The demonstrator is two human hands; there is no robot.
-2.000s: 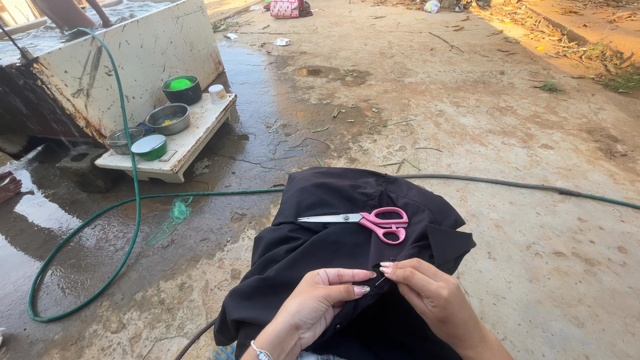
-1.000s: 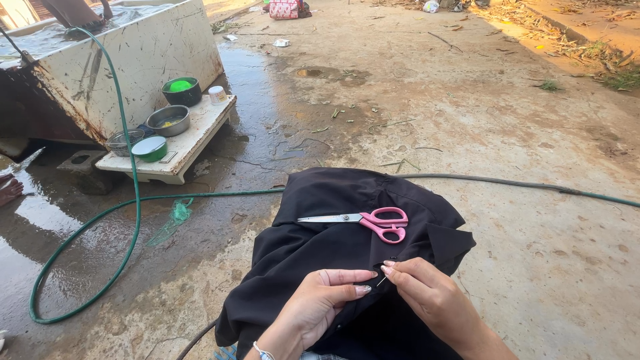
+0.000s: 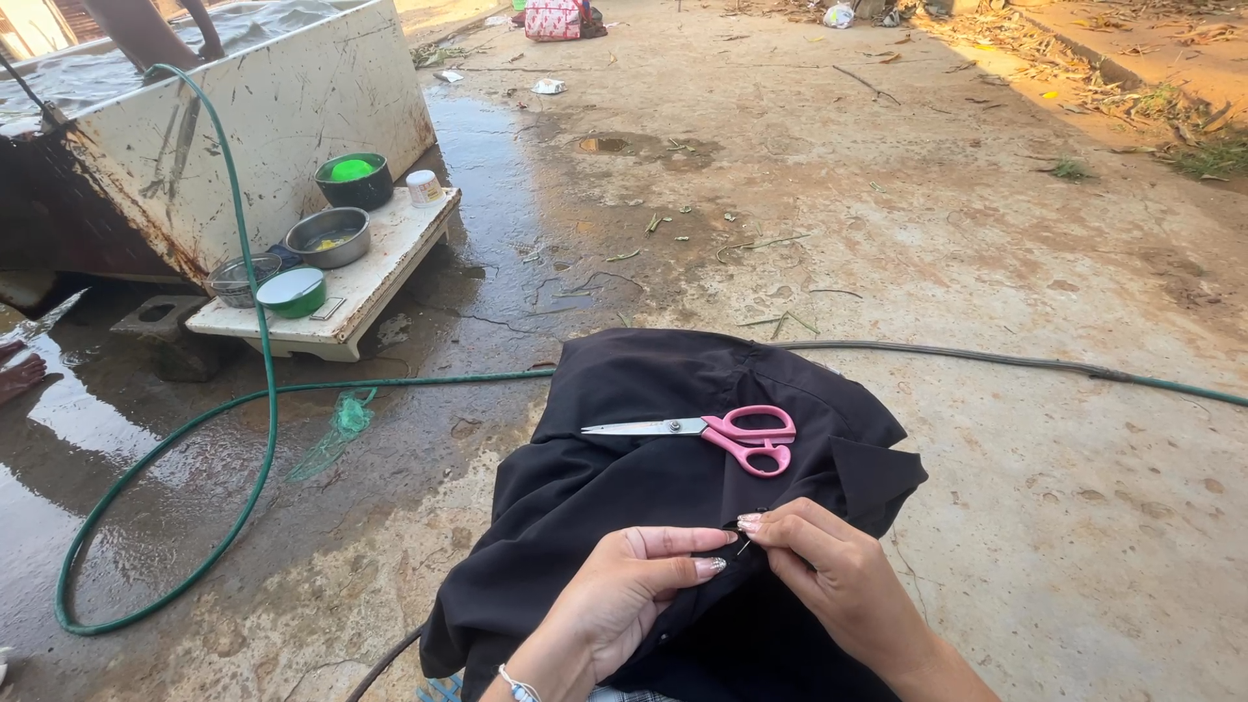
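A black cloth garment (image 3: 604,487) lies spread over my lap. Closed scissors with pink handles (image 3: 756,434) rest on top of it, blades pointing left. My left hand (image 3: 639,585) pinches a fold of the black cloth between thumb and forefinger. Close against those fingertips, my right hand (image 3: 838,575) has its thumb and forefinger together at the same spot. A thin sewing needle (image 3: 745,547) shows just below its fingertips, beside the cloth. Whether thread runs from the needle cannot be told.
A green hose (image 3: 268,429) loops on the wet concrete and passes behind the garment. At left, bowls stand on a low white stand (image 3: 390,263) beside a white water-filled tank (image 3: 292,107), where another person's arm reaches in. A red patterned bag (image 3: 554,19) sits farther back.
At the left edge, the other person's foot and the arm over the tank have shifted a little. My hands stay at nearly the same spot on the cloth.
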